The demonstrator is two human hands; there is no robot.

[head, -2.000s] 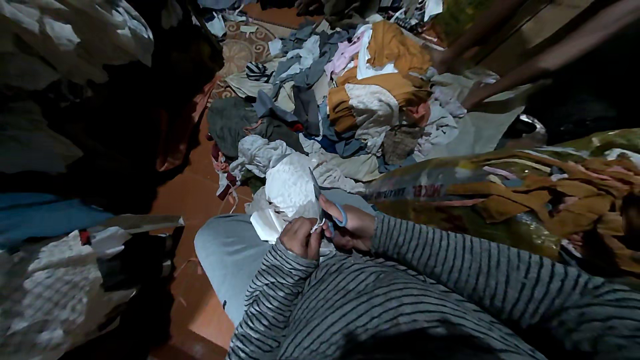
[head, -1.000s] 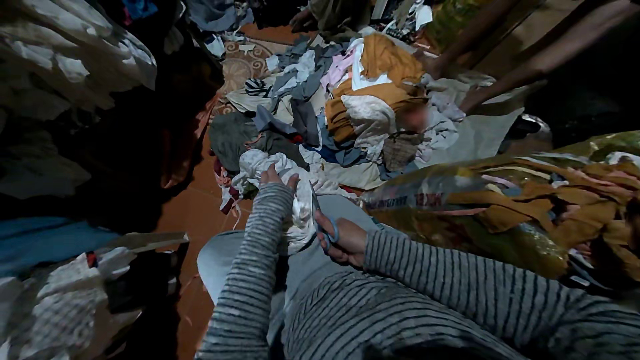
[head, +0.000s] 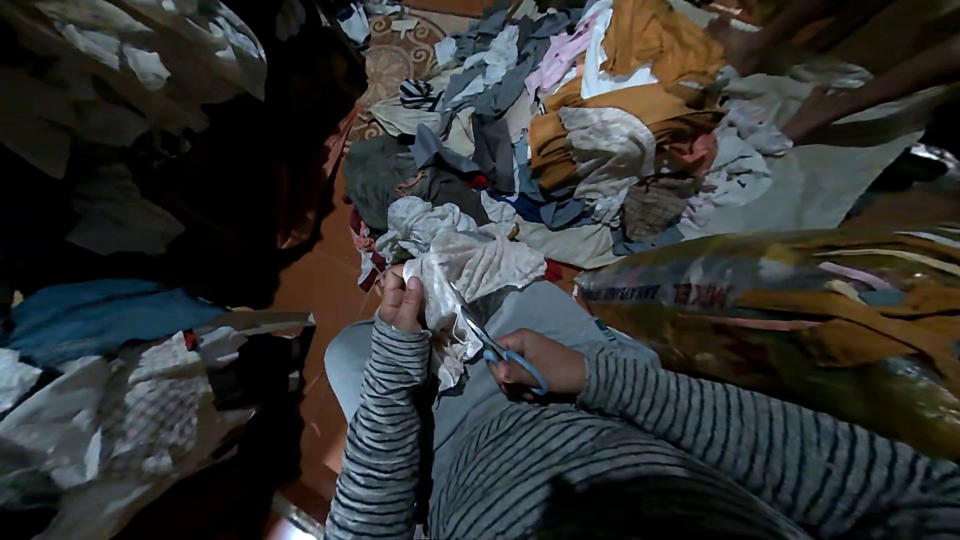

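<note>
My right hand (head: 536, 364) is closed on the blue-handled scissors (head: 480, 330) over my lap. Their blades point up and left and lie against a piece of white cloth (head: 487, 266). My left hand (head: 403, 300) pinches the left edge of that cloth between thumb and fingers. The cloth spreads over my knee, and its lower end hangs crumpled between the two hands. Whether the blades are apart inside the fabric cannot be told. Just beyond the cloth lies a crumpled whitish cloth (head: 420, 225) at the near edge of a pile.
A pile of fabric scraps (head: 487, 82) and orange cloth (head: 652, 45) covers the floor ahead. Another person's bare legs (head: 862, 94) are at upper right. A printed plastic sack (head: 750, 300) of scraps lies at right. Pale fabrics (head: 157, 405) and blue cloth (head: 112, 319) are at left.
My left hand, earlier reaching out over the cloth, now holds its left edge nearer to me. The white cloth is spread wider, and the scissors' blades now lie against it.
</note>
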